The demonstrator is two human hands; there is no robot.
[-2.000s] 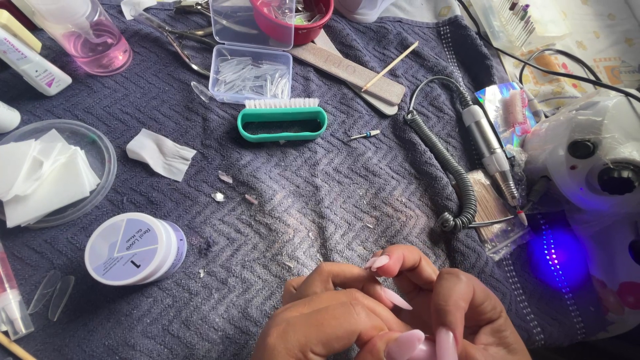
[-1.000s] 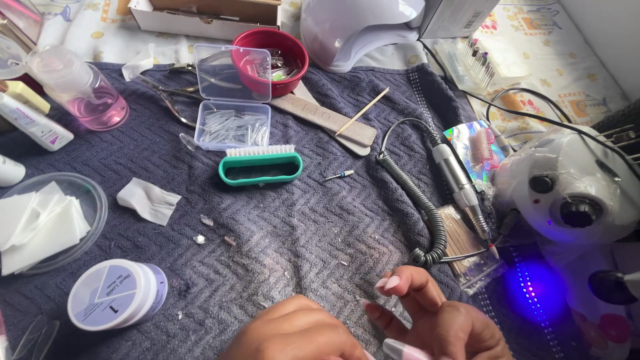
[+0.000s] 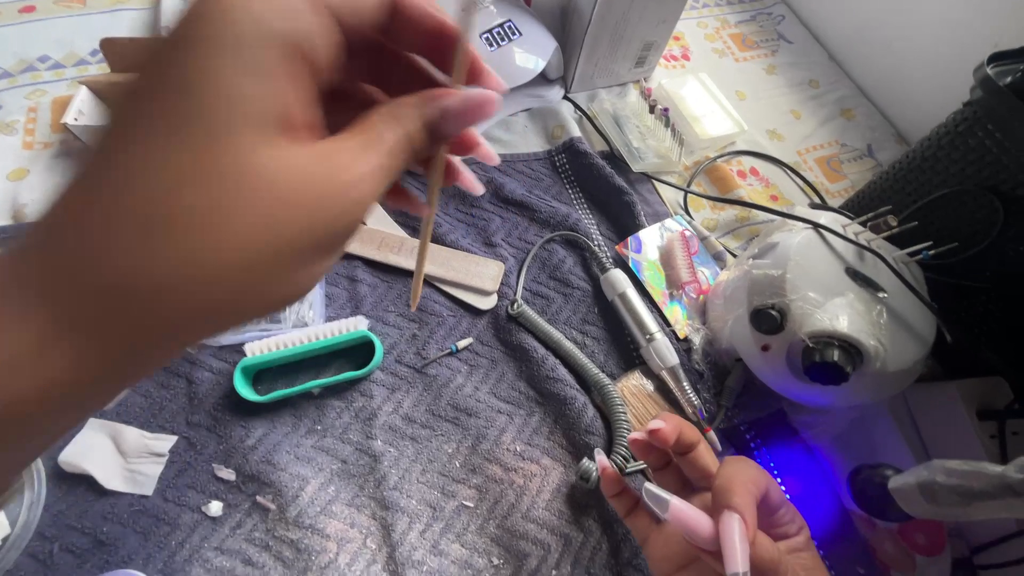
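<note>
My left hand (image 3: 264,152) reaches in large from the left edge, above the towel. It pinches a thin wooden stick (image 3: 433,208) between thumb and fingers, pointed end down. My right hand (image 3: 712,496) is at the lower right, palm up and fingers curled, with no tool visible in it; its long pink nails have greyish, see-through tips. Two nail files (image 3: 464,268) lie beyond the stick's tip. A green nail brush (image 3: 308,370) with white bristles lies below my left wrist, and a small drill bit (image 3: 450,350) lies to its right.
A nail drill handpiece (image 3: 644,320) with a coiled cord lies near a white drill machine (image 3: 824,312). White wipe (image 3: 120,456) and small scraps lie on the dark towel (image 3: 360,496). A nail lamp (image 3: 520,44), a box (image 3: 620,40) and drill bits in a case (image 3: 660,120) stand behind.
My hands, close together two seconds ago, are now apart. My left hand has moved up and away and taken the wooden stick, which lay across the nail files before.
</note>
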